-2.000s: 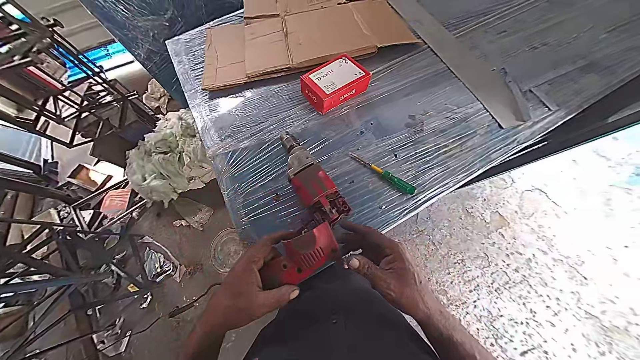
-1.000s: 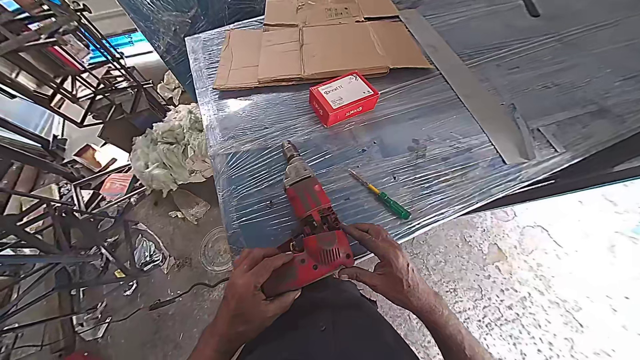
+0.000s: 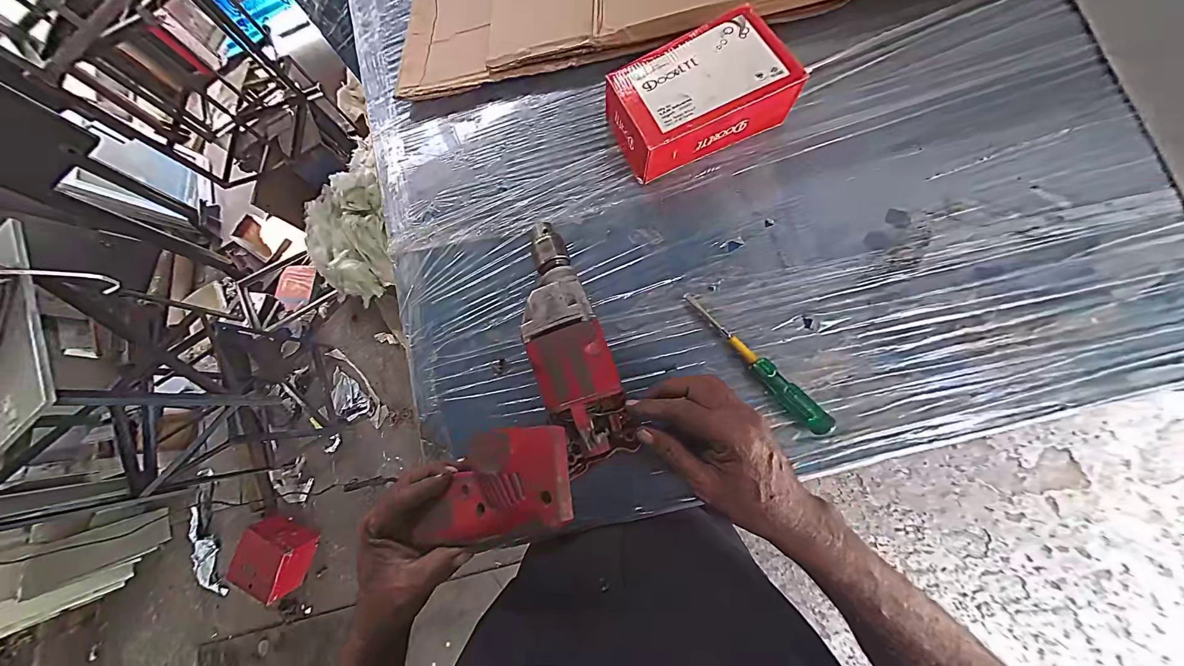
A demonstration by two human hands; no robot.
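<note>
My left hand holds the red plastic handle housing of a power drill, tilted to the left of the drill's rear. The drill body, red with a grey metal gearbox and a chuck at its far end, lies on the plastic-wrapped table. Its rear is exposed, with inner parts and wiring showing. The thumb and fingertips of my right hand touch those exposed parts at their right side; whether they pinch a small part I cannot tell. A green-handled screwdriver lies to the right of the drill.
A red and white cardboard box stands beyond the drill, near flattened cardboard. A flat grey piece lies at the far right. Metal frames and a red box are on the left, below table level.
The handle housing has moved left, away from the drill's rear, in my left hand. My right hand has gone to the exposed inner parts. The view has come closer to the table.
</note>
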